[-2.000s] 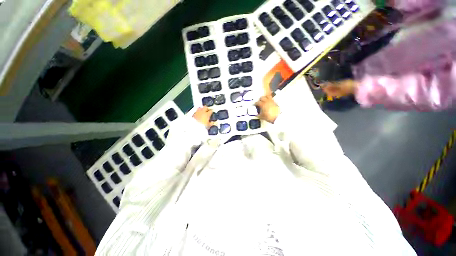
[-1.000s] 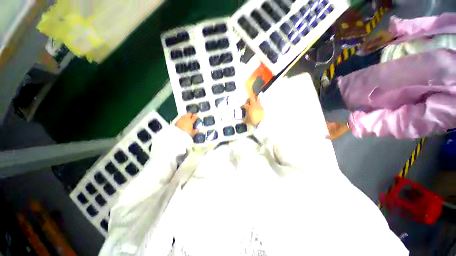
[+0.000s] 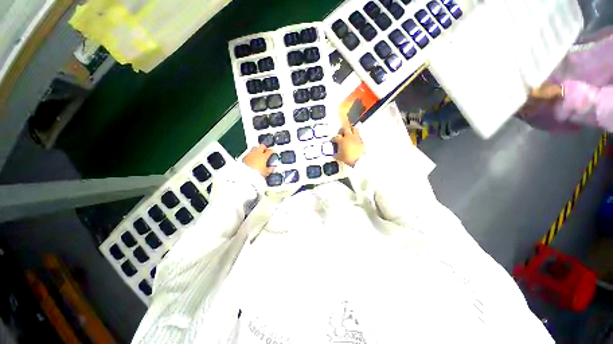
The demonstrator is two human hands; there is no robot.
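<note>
A white parts tray (image 3: 281,80) lies in front of me, with dark glossy parts in pairs in two columns. Some parts near its lower right flash white. My left hand (image 3: 259,160) grips the tray's left edge near the end closest to me. My right hand (image 3: 349,146) grips the right edge at about the same height. Both thumbs rest on the tray's face; the fingers under it are hidden.
Filled trays lie at the lower left (image 3: 163,213) and upper right (image 3: 396,41). An orange-red and black printed sheet (image 3: 358,104) shows beside my tray. At right, a pink-sleeved person holds a blank white panel (image 3: 487,87). A red object (image 3: 556,277) stands on the floor.
A blank white panel has come into view at the upper right, at the pink-sleeved person's hand. My view has shifted slightly. Both my hands keep the same hold on the tray.
</note>
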